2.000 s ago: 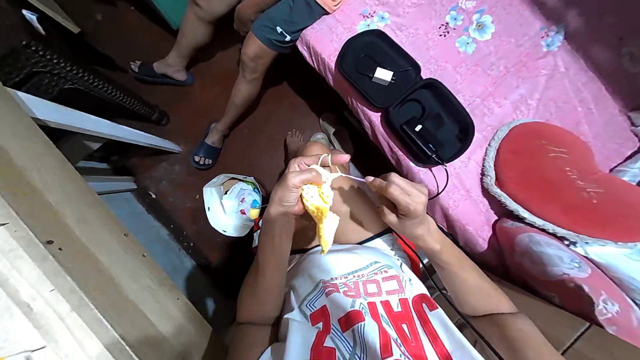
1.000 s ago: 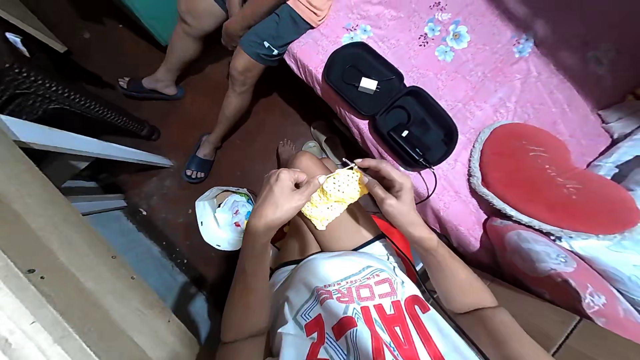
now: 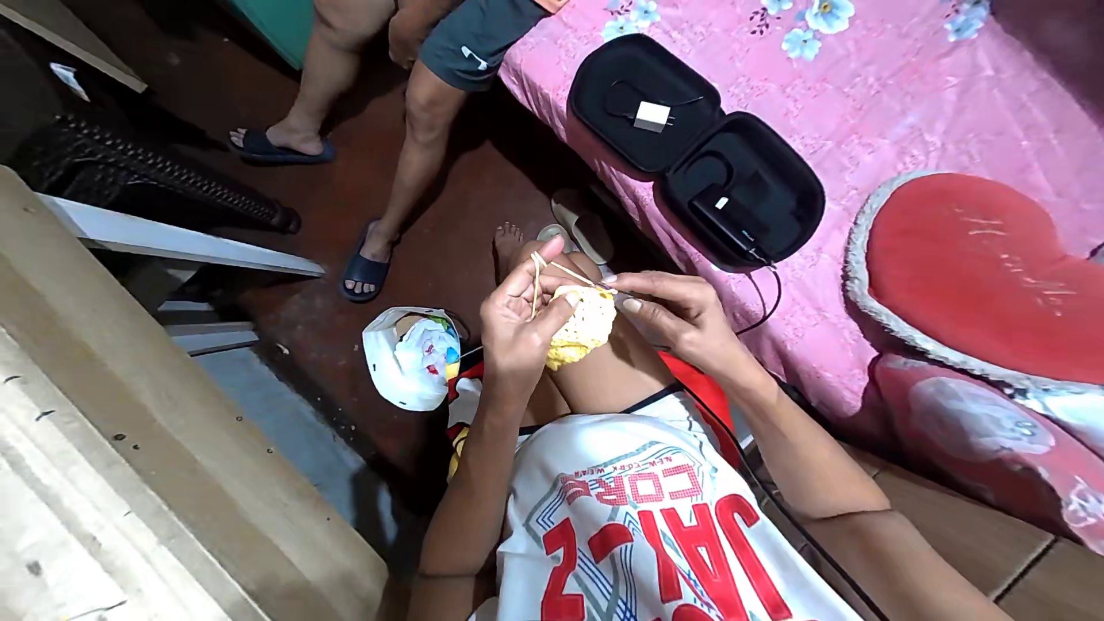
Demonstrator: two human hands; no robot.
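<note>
My left hand (image 3: 522,323) pinches the edge of a small yellow crocheted piece (image 3: 586,328) between thumb and fingers, above my thighs. Pale yarn (image 3: 569,272) loops around its raised index finger and runs across to the top edge of the piece. At that edge, the fingertips of my right hand (image 3: 673,315) close on a thin crochet hook (image 3: 604,286), mostly hidden by the fingers. The lower part of the piece is a deeper yellow.
A white container (image 3: 405,379) holding plastic stands on the floor at left. On the pink-covered bed lie an open black case (image 3: 742,190) with a charger and a red heart pillow (image 3: 975,267). Another person's legs (image 3: 423,129) are at the upper left. Wooden furniture (image 3: 172,379) is at the left edge.
One second ago both hands held the crocheted piece spread between them; now the left hand grips it with yarn looped over its raised finger, and the right hand is at its top edge.
</note>
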